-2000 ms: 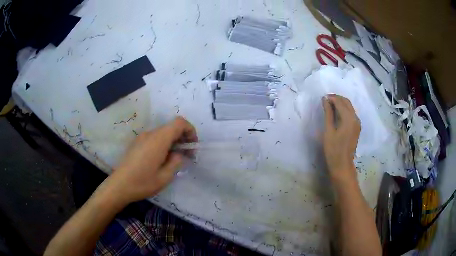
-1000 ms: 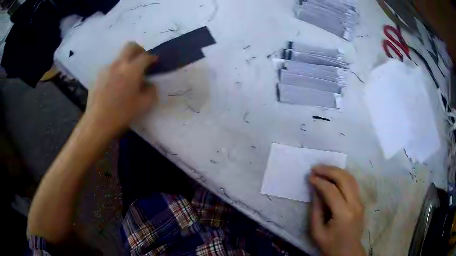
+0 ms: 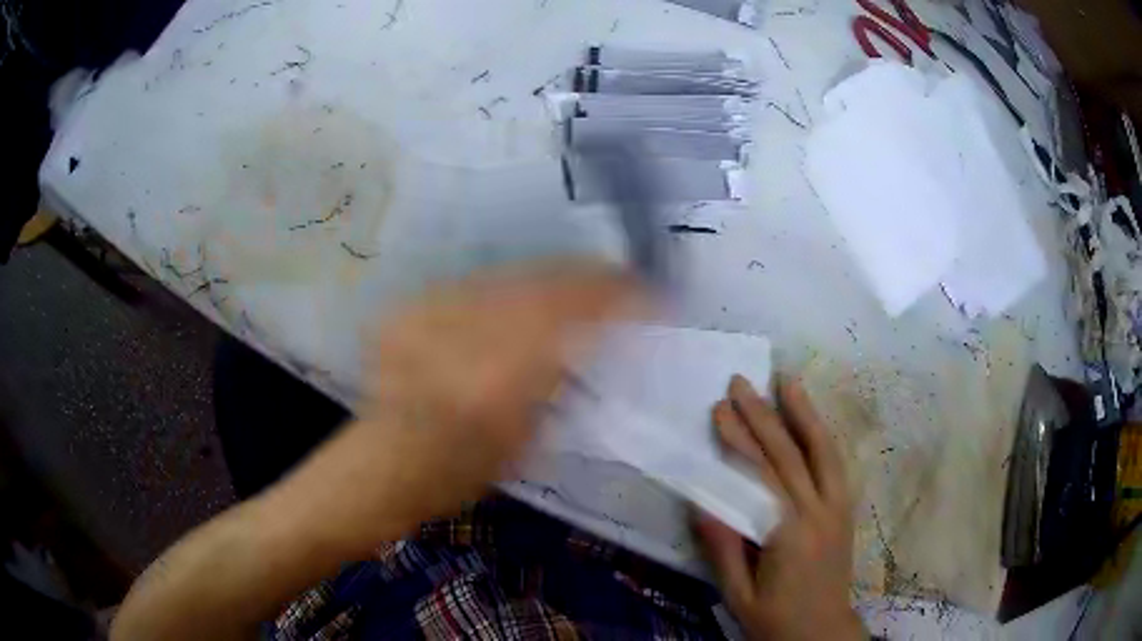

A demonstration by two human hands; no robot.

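Note:
My left hand point(image 3: 501, 363) is strongly blurred over the near middle of the table. A blurred dark cloth piece point(image 3: 641, 207) extends up from its fingertips, over the edge of a group of grey-white folded strips point(image 3: 664, 169). My right hand point(image 3: 795, 501) is at the right end of a white backing piece point(image 3: 701, 363), fingers on top and thumb at the near side. A pale narrow strip or folded edge point(image 3: 720, 476) runs along the near side into this hand; which of the two it is, I cannot tell. My left hand hides the backing piece's left part.
Loose white sheets point(image 3: 889, 188) lie at the right, below red scissors handles point(image 3: 887, 31). An iron point(image 3: 1033, 476) stands at the right table edge. White offcuts point(image 3: 1115, 276) are at the far right. A dark cloth heap point(image 3: 75, 44) is at the upper left.
The dark cloth has left its place on the table's left and moved right with my left hand. My right hand now grips the backing piece's end. The view has shifted.

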